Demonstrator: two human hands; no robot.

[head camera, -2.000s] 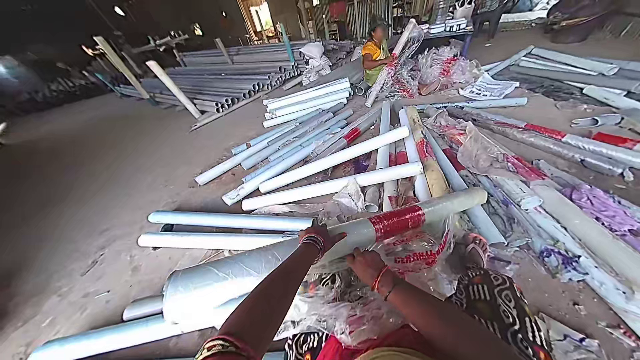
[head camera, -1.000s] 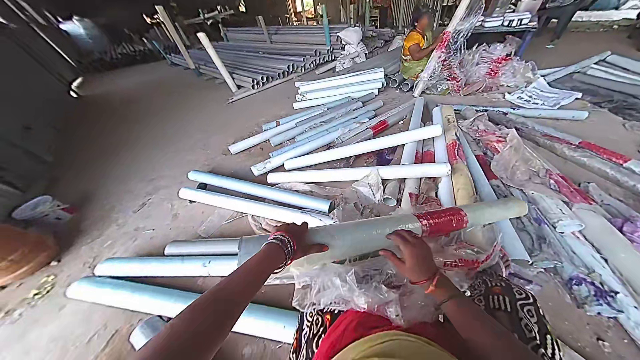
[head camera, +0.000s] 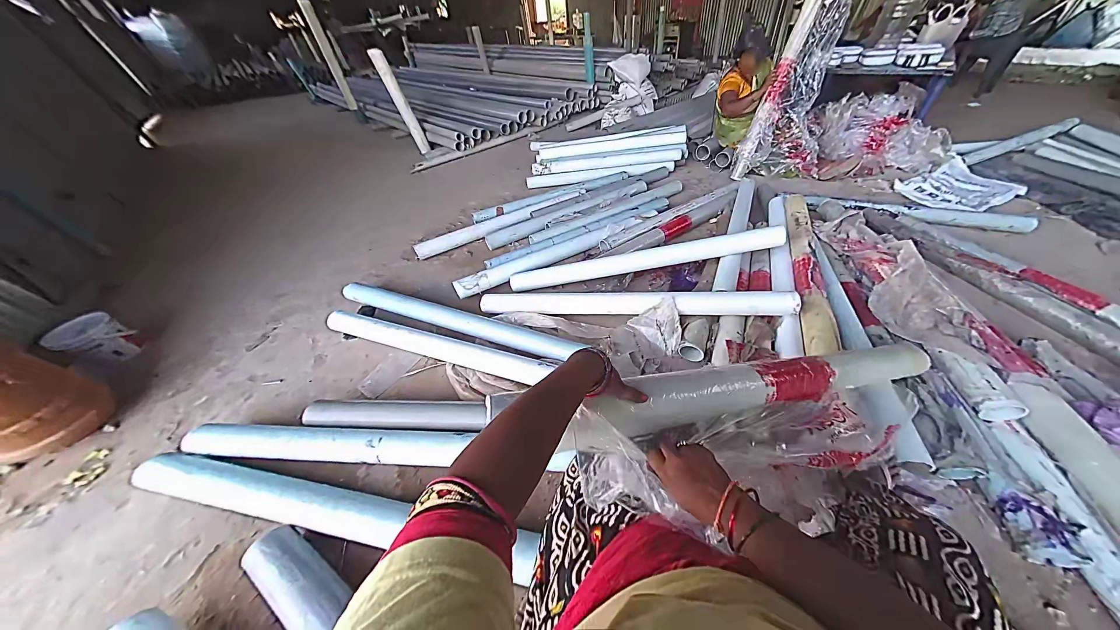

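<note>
A pale pipe in clear plastic film (head camera: 700, 394), with a red printed band (head camera: 796, 378), lies slanting across in front of me. My left hand (head camera: 612, 385) rests around its upper side, left of the band, fingers partly hidden. Below the pipe, my right hand (head camera: 687, 477) grips loose clear film (head camera: 612, 472) with bent fingers; the fingertips are hard to see. The film hangs from the pipe over the patterned cloth on my lap (head camera: 901, 542).
White and light blue pipes (head camera: 639, 303) lie on the dirt floor ahead and to the left (head camera: 289, 499). More wrapped pipes (head camera: 1050, 289) lie at right. Another person (head camera: 742, 96) sits beyond, beside an upright wrapped pipe (head camera: 783, 87). An orange container (head camera: 44, 407) stands at far left.
My right hand has come off the pipe's surface, where it was one second ago, and moved below it onto the loose film. My left hand stays on the pipe.
</note>
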